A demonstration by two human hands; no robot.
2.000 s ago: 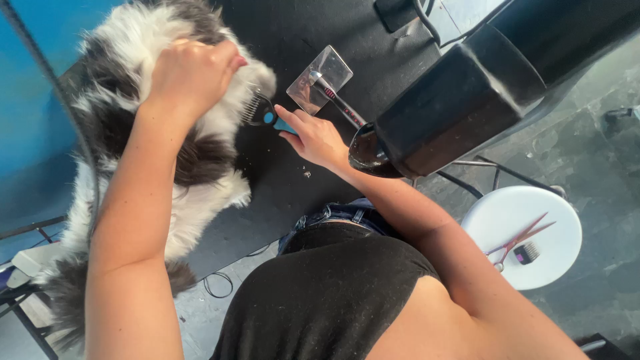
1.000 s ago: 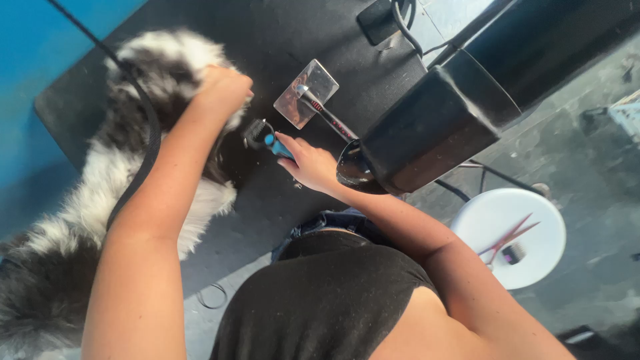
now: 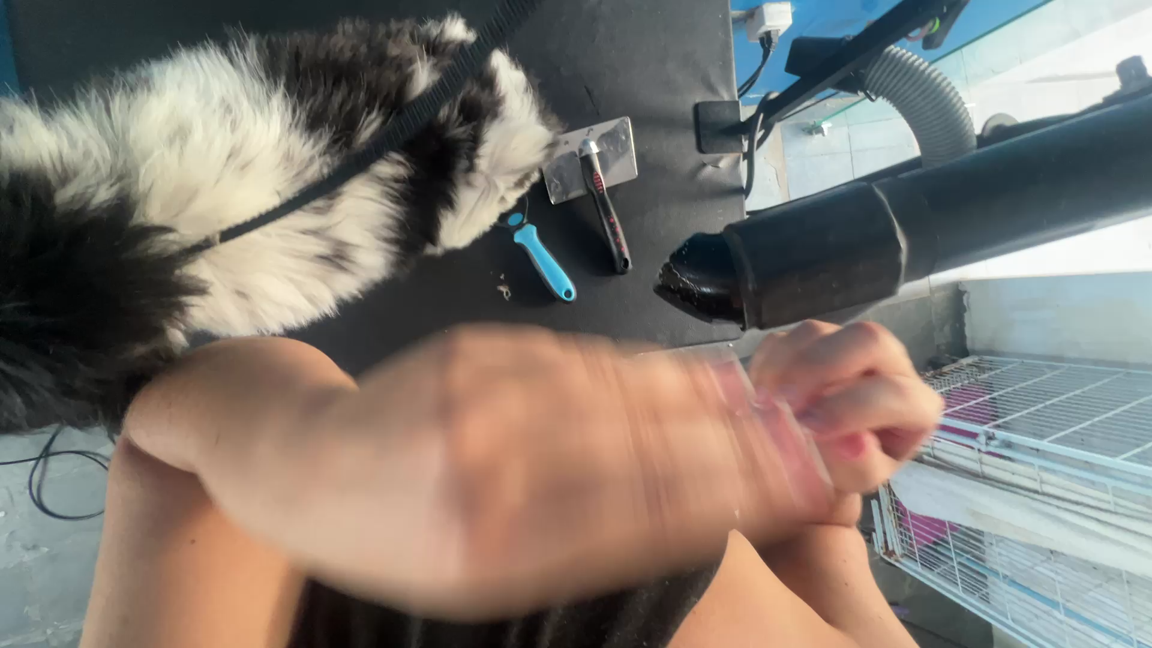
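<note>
My left forearm crosses low in the view, and my left hand (image 3: pixel 630 432) is a large motion blur. Its far end overlaps my right hand (image 3: pixel 855 400), whose fingers are curled; whether anything is between them is unclear. A black-and-white long-haired dog (image 3: pixel 270 180) is on the black grooming table (image 3: pixel 666 81), with a black strap (image 3: pixel 360 153) running across it. Beside the dog, a blue-handled grooming comb (image 3: pixel 544 261) lies untouched, its head mostly hidden near the fur. Right of it lies a slicker brush (image 3: pixel 607 202) with a black handle and a rectangular metal-coloured head.
A thick black dryer nozzle (image 3: pixel 774 279) reaches in from the right over the table edge. A grey corrugated hose (image 3: pixel 927 99) and a black table clamp (image 3: pixel 720 126) are beyond. At lower right stands a white wire rack (image 3: pixel 1044 423). A thin dark cable (image 3: pixel 45 486) lies on the floor at left.
My right hand has let go of the blue-handled comb. My left hand has left the dog and moved right, to my right hand. The view has shifted strongly; the white stool with scissors is out of sight.
</note>
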